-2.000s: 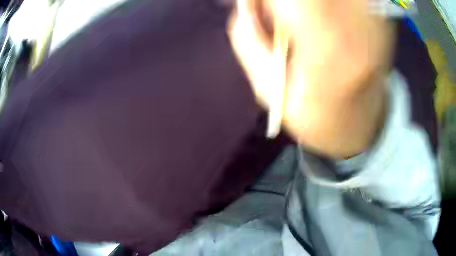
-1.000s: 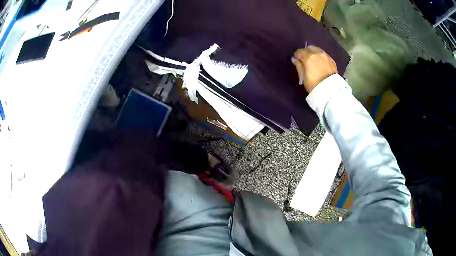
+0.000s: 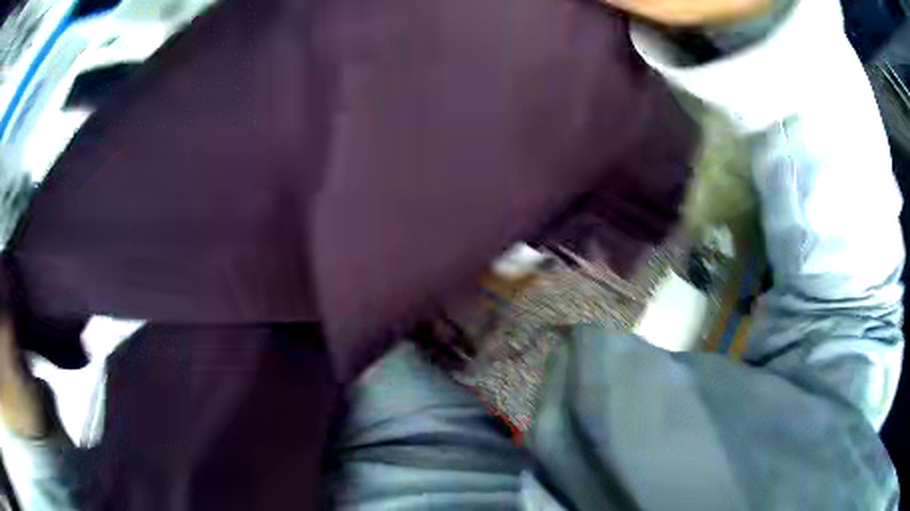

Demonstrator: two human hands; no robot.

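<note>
A large dark plum cloth panel (image 3: 419, 150) is spread in the air across the upper and middle view, blurred by motion. Another part of plum cloth (image 3: 220, 419) hangs over the lap at lower left; I cannot tell if it is a separate piece. My right hand (image 3: 698, 8) is cut off by the top edge, at the panel's upper right edge; its fingers are out of the picture. My left hand (image 3: 18, 384) is blurred and cut off at the left edge, just below the panel's left corner; its fingers are not clear.
The white machine table (image 3: 75, 399) shows at the left, with a dark flat item (image 3: 100, 85) at upper left. Pale green cloth (image 3: 723, 170) lies at right. On the speckled floor (image 3: 539, 329) are a white sheet (image 3: 672, 311) and a yellow-and-blue striped edge (image 3: 743, 299).
The plum panel has moved from the floor side at upper right across the lap towards the table. My right hand has moved up to the top edge. My left hand has come into view at left.
</note>
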